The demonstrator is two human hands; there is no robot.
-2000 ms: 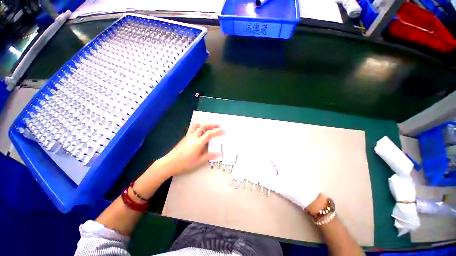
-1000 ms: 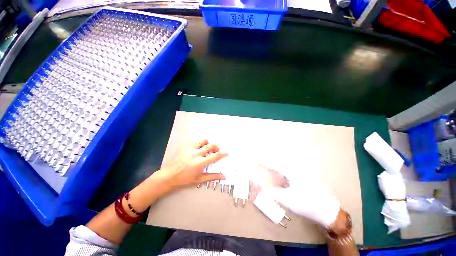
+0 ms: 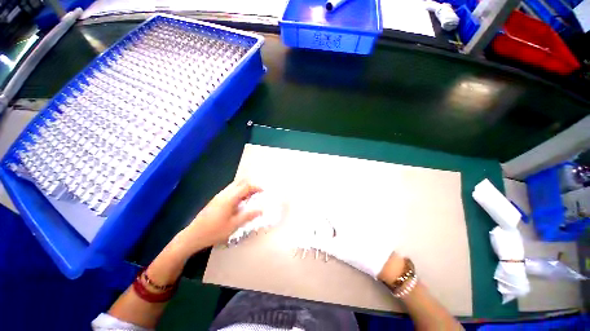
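Note:
My bare left hand [image 3: 223, 212] is around a row of white moulded parts [image 3: 253, 226] on the left of the tan board [image 3: 414, 207]; their metal pins point down toward me. My right hand [image 3: 349, 251], in a white glove, lies a little to the right, over more white parts [image 3: 309, 245] whose pins stick out below it. Bright glare washes out the right fingers and the parts' edges. A gap with board showing lies between the two groups of pins.
A large blue tray [image 3: 210, 106] packed with rows of white parts stands at left. A blue bin [image 3: 330, 40] stands across the dark green belt [image 3: 388, 97]. At right lie a white roll [image 3: 497, 203], a bundled white cloth [image 3: 510, 262] and a clear bag [image 3: 553, 268].
My left hand has shifted left with its parts. The single tilted part near my right hand no longer shows apart; a row of pins shows under the glove. The camera view has shifted slightly.

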